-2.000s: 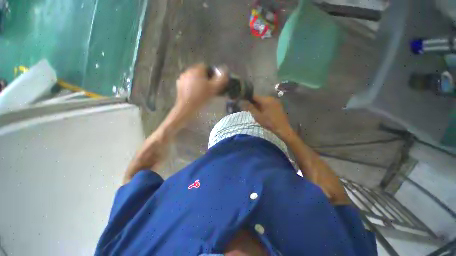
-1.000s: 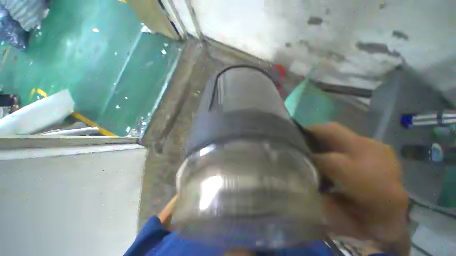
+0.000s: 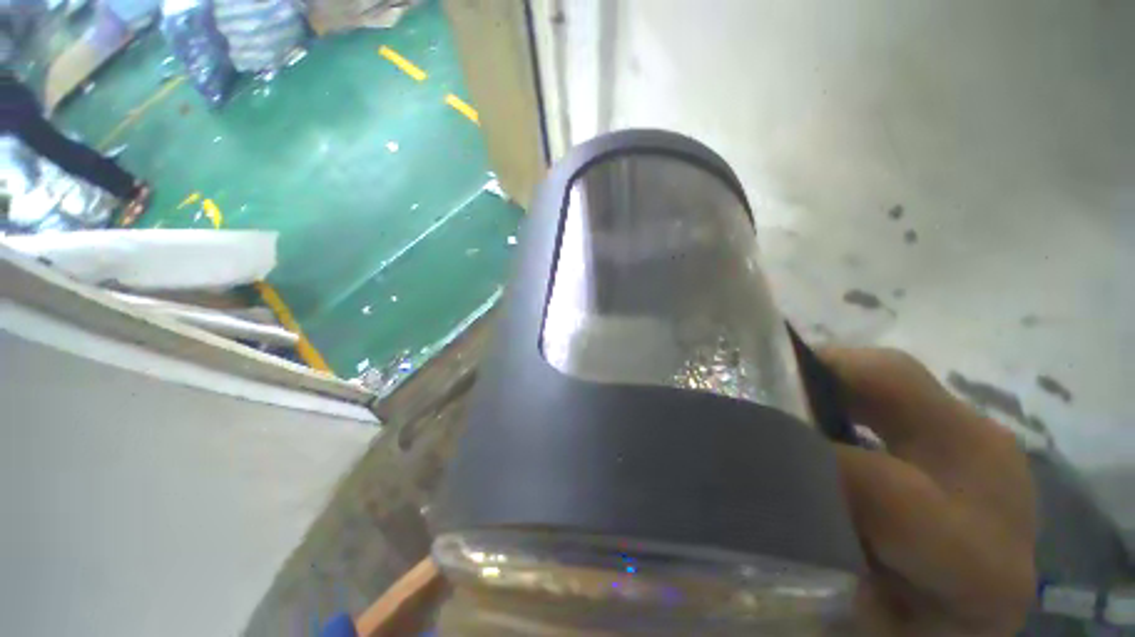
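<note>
A large clear glass tea mug [image 3: 660, 479] with a dark grey band fills the middle of the view, very close to the camera. Its rim end is at the bottom edge and its base points up and away. My right hand [image 3: 940, 498] is closed around the mug's dark side handle. Only a small part of my left hand or wrist [image 3: 405, 597] shows at the bottom edge, left of the mug; its fingers are hidden or cut off. The mug's lid cannot be made out.
A white wall [image 3: 846, 149] stands at the right and a pale panel [image 3: 137, 485] at lower left. Beyond lies a green floor [image 3: 324, 162] with yellow lines. White rolls [image 3: 162, 258] lie behind the panel. Another person's dark sleeve and hand [image 3: 135, 199] show at far left.
The mug came up from low between my hands to close before the camera, then tipped further, its base now higher. The view has risen toward the wall and green floor. My left hand dropped mostly out of view.
</note>
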